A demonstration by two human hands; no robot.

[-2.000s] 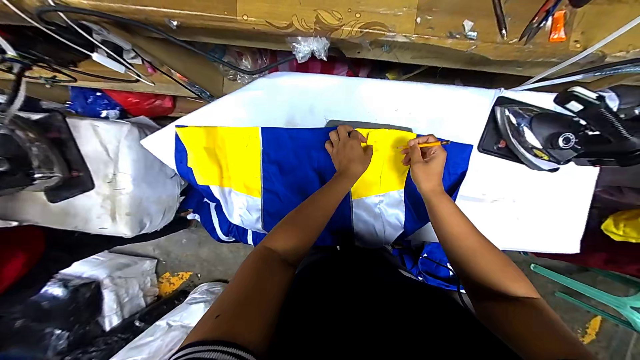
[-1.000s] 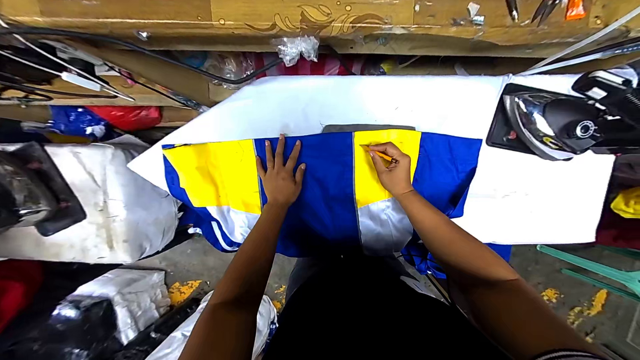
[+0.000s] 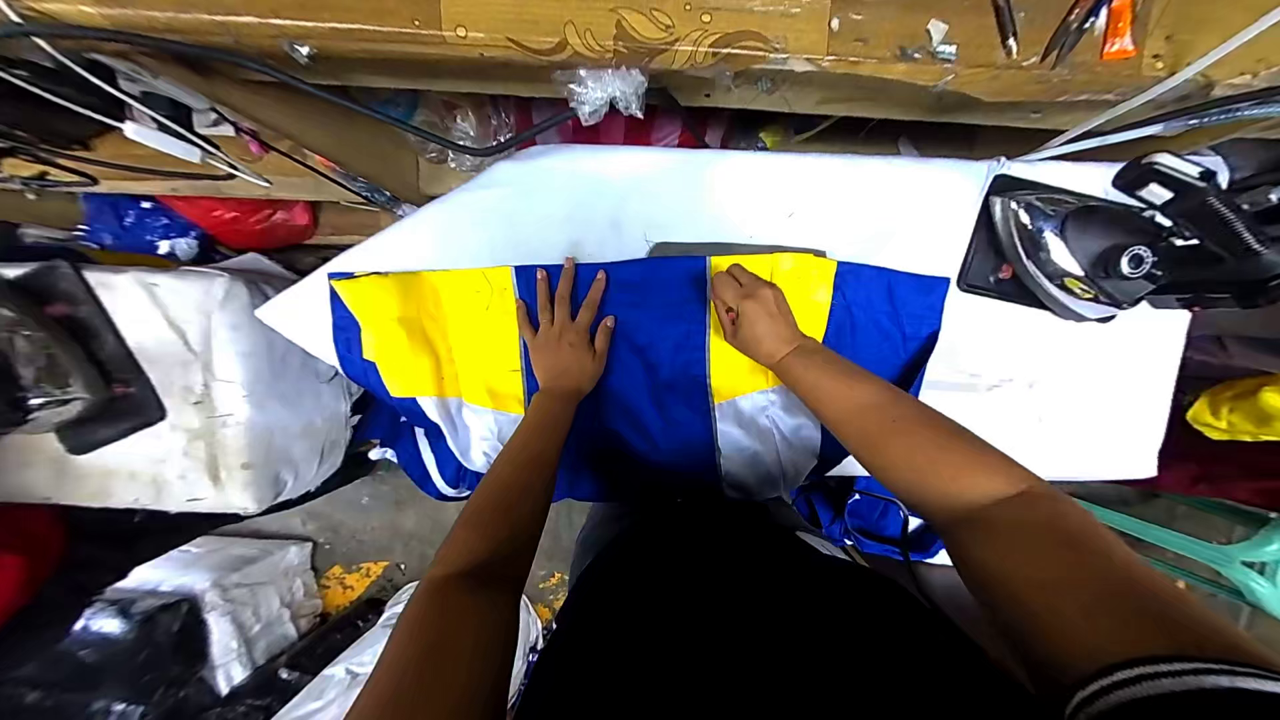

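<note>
A blue, yellow and white fabric piece (image 3: 640, 400) lies across a white-covered ironing board (image 3: 620, 200). My left hand (image 3: 565, 345) rests flat on its blue part, fingers spread, beside the left yellow panel (image 3: 450, 330). My right hand (image 3: 752, 315) is curled on the right yellow panel (image 3: 805, 290), near the seam with the blue. A small reddish tip shows in the curled fingers, seemingly the end of a pencil, mostly hidden. Behind the fabric's top edge, the rim of a flat dark grey piece (image 3: 735, 248) shows.
An electric iron (image 3: 1070, 250) rests on a black pad at the board's right end. Another iron (image 3: 40, 360) stands on a white-covered surface at left. Beyond the board runs a cardboard-covered bench (image 3: 640, 35) with hand tools. A green plastic stool (image 3: 1220, 560) is at lower right.
My left hand has moved from near the right yellow panel to the left and lies spread. My right hand has moved left across that panel; the yellow pencil seen in it earlier is now mostly hidden.
</note>
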